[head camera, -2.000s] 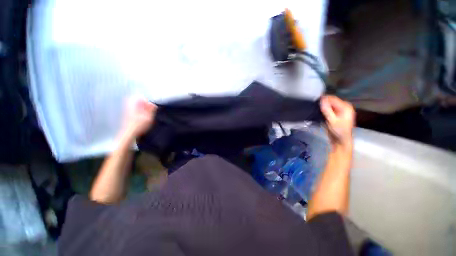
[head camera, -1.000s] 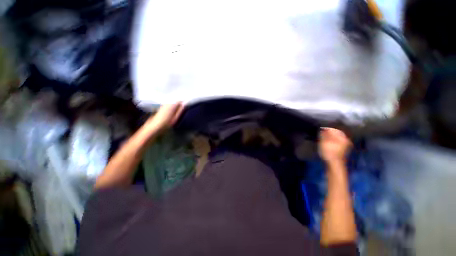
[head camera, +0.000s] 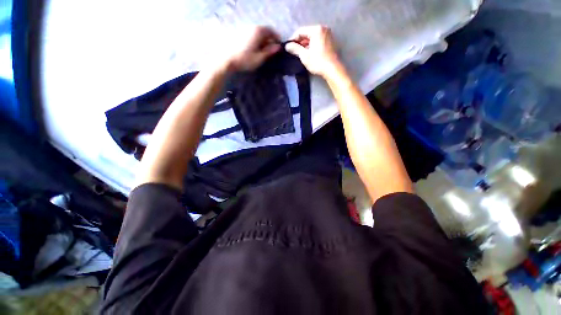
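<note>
A dark garment, perhaps a jacket (head camera: 264, 111), lies partly inside out over the near edge of the white pressing table (head camera: 154, 37). Its pale inside shows narrow black strips and a dark rectangular patch, perhaps a pocket bag. A dark sleeve-like part (head camera: 154, 101) reaches left across the table. My left hand (head camera: 255, 49) and my right hand (head camera: 312, 48) are close together at the garment's far edge, pinching it between the fingers. My left fingers are blurred and partly in shadow. The near part of the garment hangs against my dark shirt.
Clear and blue plastic bags or bottles (head camera: 467, 111) lie at the right, beyond the table edge. Dark and whitish piles (head camera: 67, 246) are at the lower left. Red and blue items (head camera: 532, 271) are at the lower right. A blue surface (head camera: 15, 67) stands at the far left.
The garment was stretched between my widely spaced hands; now it lies on the table with its pale inside showing. My hands have come together. The iron has left the view, which has turned.
</note>
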